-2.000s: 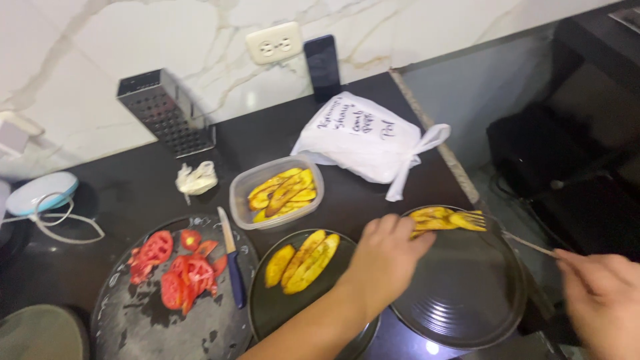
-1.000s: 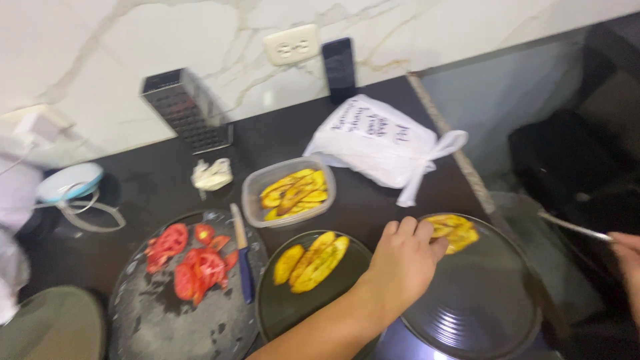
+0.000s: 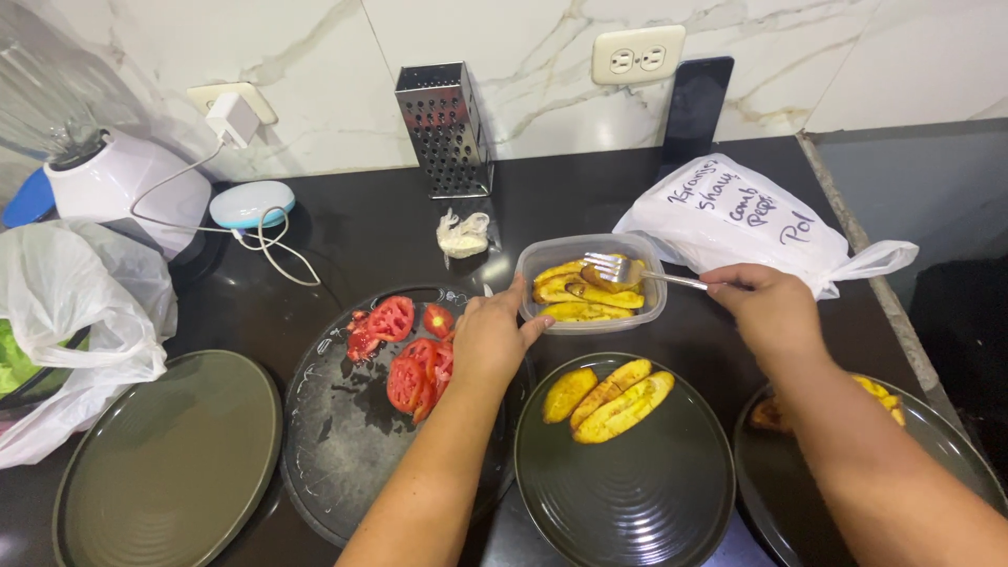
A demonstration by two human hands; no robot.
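My right hand (image 3: 760,303) grips a metal fork (image 3: 681,279), its tines on the fried plantain slices (image 3: 602,298) in a clear plastic container (image 3: 657,307). At the container's left wall rests my left hand (image 3: 500,327), fingers apart, holding nothing. Below, a dark green plate (image 3: 622,504) bears several plantain slices (image 3: 622,398). Another dark plate (image 3: 768,465), partly behind my right forearm, also holds plantain. Tomato slices (image 3: 409,370) lie on a round dark board (image 3: 339,465), partly behind my left arm. The knife seen earlier is mostly hidden by my left hand.
A box grater (image 3: 445,134), a small knotted bag (image 3: 463,235) and a white tied bag with writing (image 3: 732,216) stand behind. A phone (image 3: 697,110) leans on the wall. At left are a blender base (image 3: 126,185), a corded device (image 3: 252,206), a plastic bag (image 3: 87,291) and a green plate (image 3: 173,465).
My left hand has moved left from the right plate's plantain to the container. My right hand has brought the fork from beyond the right plate to the container. The view has shifted.
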